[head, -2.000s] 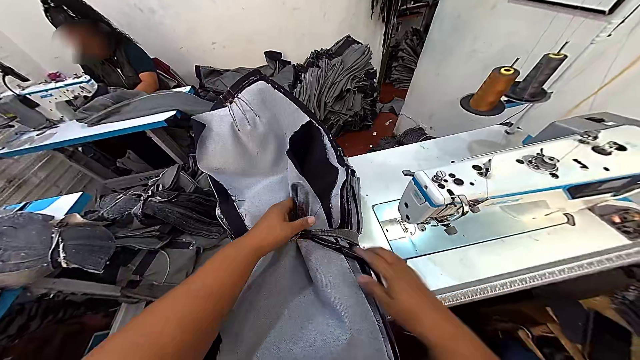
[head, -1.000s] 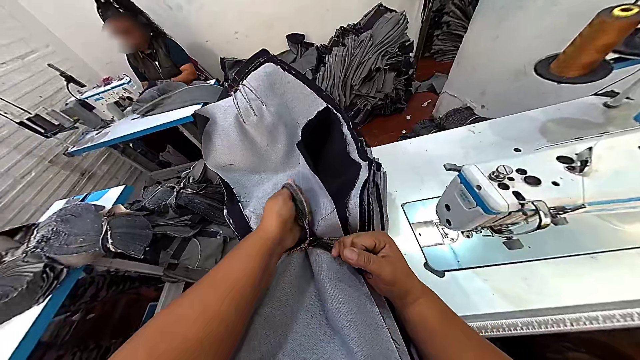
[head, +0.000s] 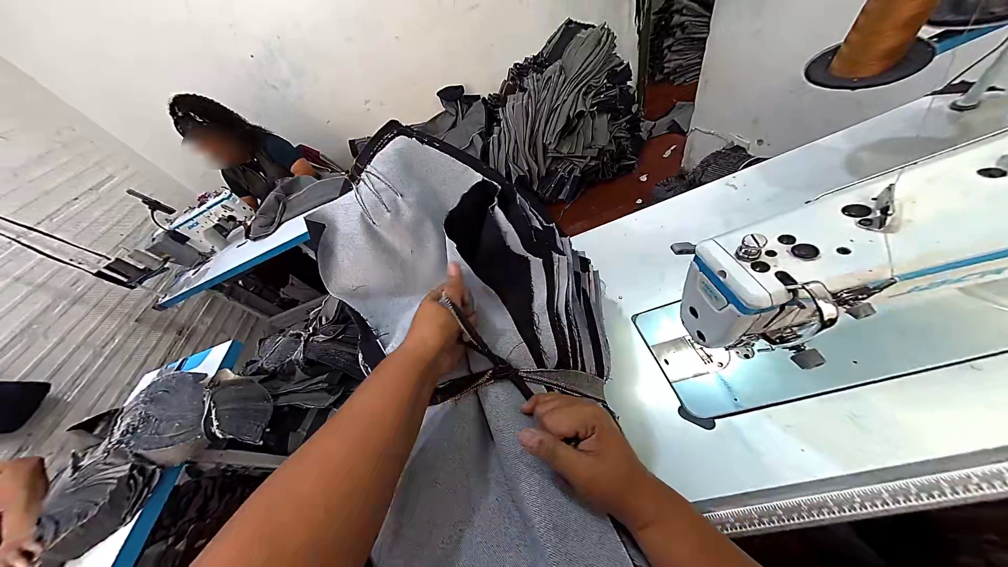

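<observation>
A thick bundle of grey and black denim pieces (head: 394,220) lies across the middle, cinched around by a dark fabric strip (head: 500,368) that crosses in a knot on top. My left hand (head: 445,323) grips one end of the strip, above and left of the knot. The other end is in my right hand (head: 583,453), below and right of the knot, fingers curled round it. Part of that end is hidden by the fingers. Both ends look taut.
A sewing machine (head: 732,291) stands on the white table (head: 646,425) at right, with a brown thread cone (head: 882,39) behind. Denim stacks (head: 559,110) lie at the back. A person (head: 260,157) sits at another machine; another person's hand (head: 20,504) is at lower left.
My hands, close to the knot a second ago, are now farther apart, the left up and left, the right down and right. The crossed strip shows between them. The view has shifted.
</observation>
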